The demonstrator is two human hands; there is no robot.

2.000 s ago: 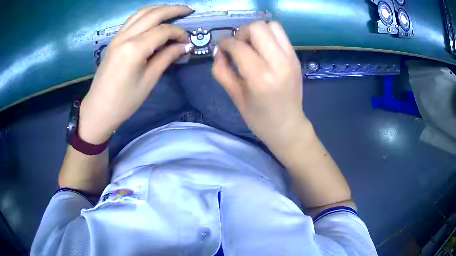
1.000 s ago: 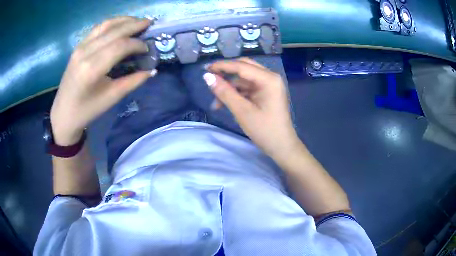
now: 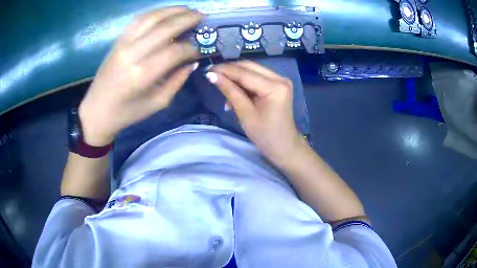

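Note:
A silver-grey housing (image 3: 228,41) lies at the near edge of the green bench, its scalloped side towards me. Three round inserts show in its bays, the middle one (image 3: 251,32) pale with a dark centre. My left hand (image 3: 137,78), slightly blurred, is over the housing's left end and hides it; I cannot tell whether its fingers grip it. My right hand (image 3: 257,102) is just below the housing, thumb and forefinger pinched on a tiny thin fitting (image 3: 210,64), mostly hidden by the fingertips.
Paired modules with white-centred rings (image 3: 417,18) stand on the green bench (image 3: 361,26) at the upper right. A perforated metal rail (image 3: 372,70) runs below the bench edge. A blue support (image 3: 413,99) and pale cloth (image 3: 456,104) are at the right. My lap is under the hands.
The housing has shifted right along the bench edge. My left hand has moved off its middle, away, then right again with it. My right hand has come down from the housing to just below it.

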